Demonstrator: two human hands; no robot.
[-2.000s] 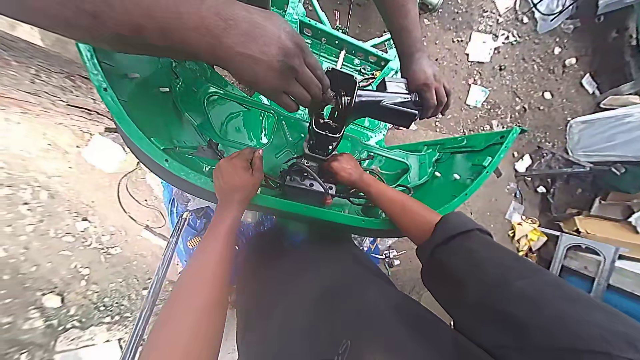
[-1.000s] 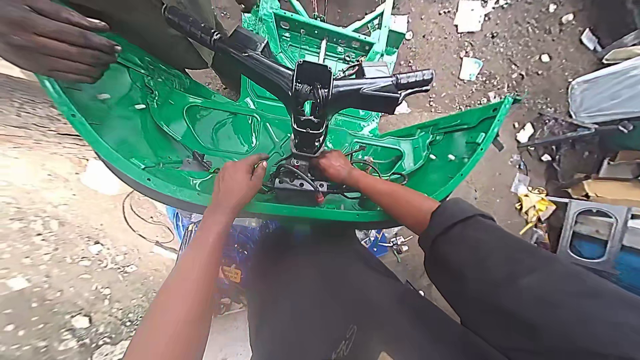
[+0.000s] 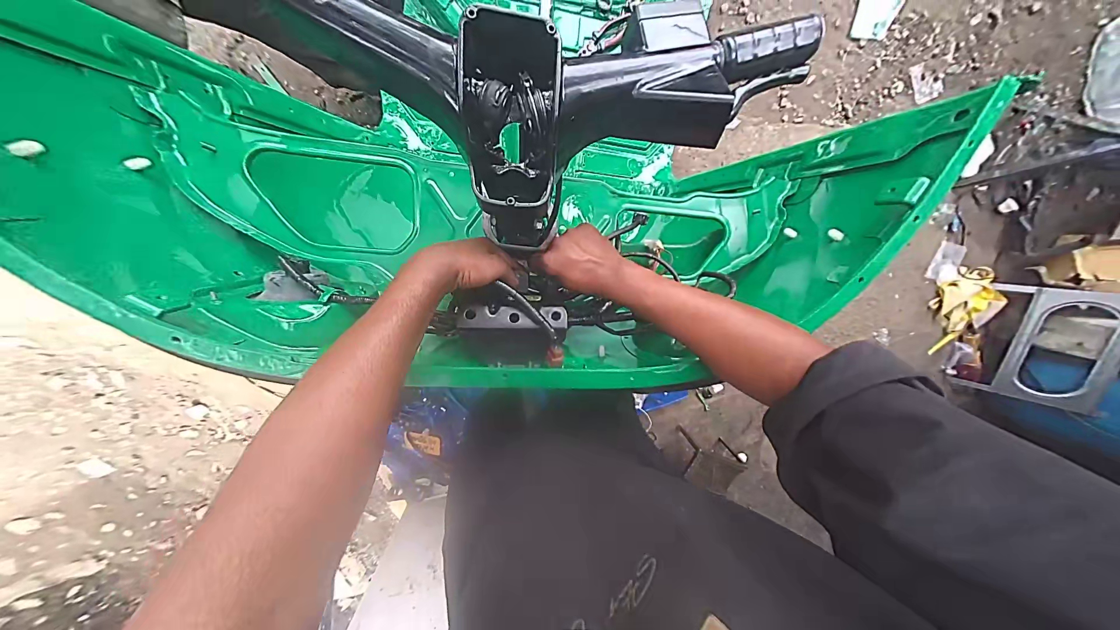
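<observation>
A green metal front body panel (image 3: 350,206) curves across the view, its hollow inner side facing me. Black handlebars (image 3: 512,105) with an open housing stand over its middle, and wires show inside the housing. My left hand (image 3: 464,265) is at the left of the steering column's base, fingertips hidden among the parts there. From the right, my right hand (image 3: 582,261) reaches to the same base, its fingers curled and their tips out of sight. Whether either hand grips something cannot be seen. Just below the hands lie a black bracket with round holes (image 3: 512,319) and black cables (image 3: 647,262).
The right handlebar grip (image 3: 770,48) juts out above the panel. On the dirt ground at the right lie a yellow plastic wrapper (image 3: 967,302), a grey frame with an oval opening (image 3: 1063,350) and cardboard (image 3: 1094,262). A blue plastic bag (image 3: 429,429) is below the panel.
The other person's hands, on the handlebars two seconds ago, are out of view now. The handlebars have turned from their earlier slanted position. My hands stay by the column's base.
</observation>
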